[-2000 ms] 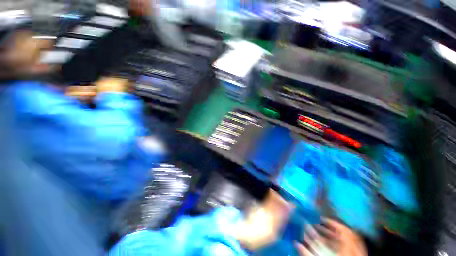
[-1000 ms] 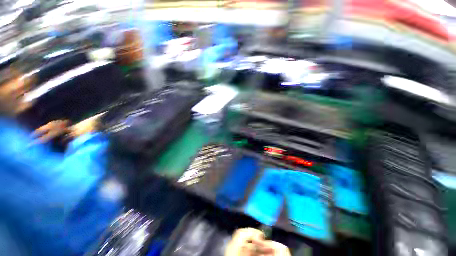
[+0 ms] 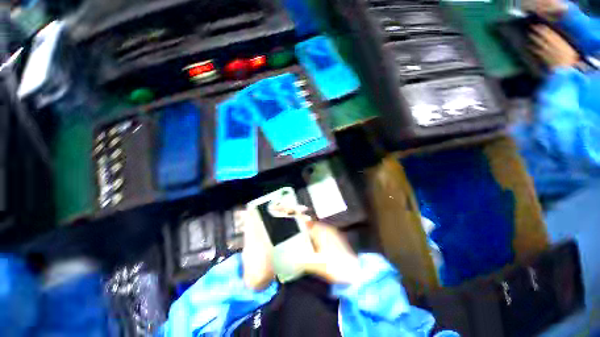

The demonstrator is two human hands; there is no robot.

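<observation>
A pale phone back cover (image 3: 293,253) with a dark rectangular area near its upper end is held low in the centre of the head view. My left hand (image 3: 257,253) grips its left edge. My right hand (image 3: 329,250) holds its right side, with fingers near the upper part. The fingertips are blurred, and any small part there cannot be made out. Another pale cover (image 3: 325,194) lies in the black foam tray (image 3: 355,197) just beyond my hands.
Light-blue sheets (image 3: 237,155), dark-blue sheets (image 3: 179,148) and a lens parts tray (image 3: 135,164) lie beyond. The black press (image 3: 184,39) stands behind. Stacked trays (image 3: 434,135) and a blue-lined cardboard box (image 3: 385,191) are on the right. Co-workers' sleeves (image 3: 569,99) show at both sides.
The view has swung right and down, so the press and sheets sit further left. Both hands and the held cover now show fully; the cardboard box and right co-worker have come into view.
</observation>
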